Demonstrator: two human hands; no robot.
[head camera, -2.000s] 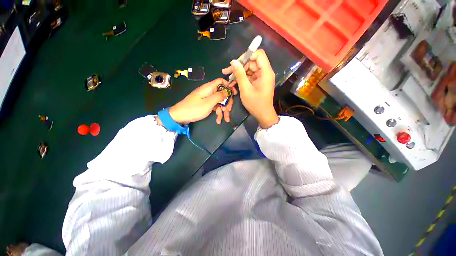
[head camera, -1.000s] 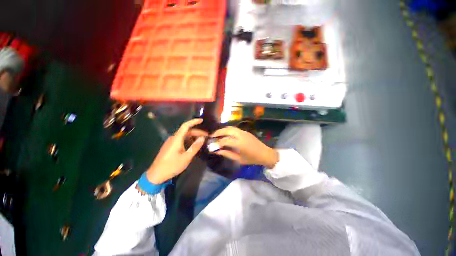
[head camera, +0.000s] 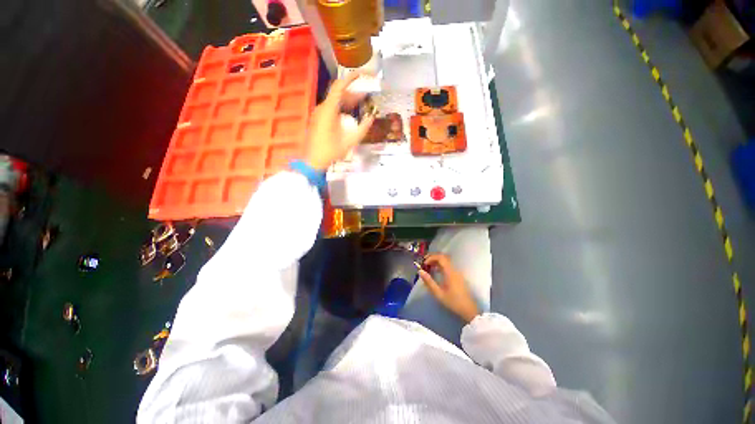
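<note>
My left hand (head camera: 333, 132), with the blue wrist strap, reaches over the white machine (head camera: 348, 192). A small dark and gold camera module (head camera: 368, 107) sits between its thumb and fingers, blurred, just above the brown fixture nest (head camera: 387, 129). My right hand (head camera: 449, 286) is low, in front of the machine's front edge. Its fingertips are pinched on a small dark part (head camera: 423, 264), probably another module; its details are too small to tell. Two orange fixture blocks (head camera: 438, 135) with dark cutouts lie on the machine top, right of the nest.
The orange-red blister tray (head camera: 204, 137) lies left of the machine, with a few parts in its far pockets. A gold cylinder (head camera: 348, 33) hangs above the machine's left side. Push buttons, one red (head camera: 437, 193), line its front. Loose modules (head camera: 168, 240) lie on the green mat.
The view has turned toward the machine. My hands, together a second ago, are now apart: the left has moved up over the machine, the right stays low in front.
</note>
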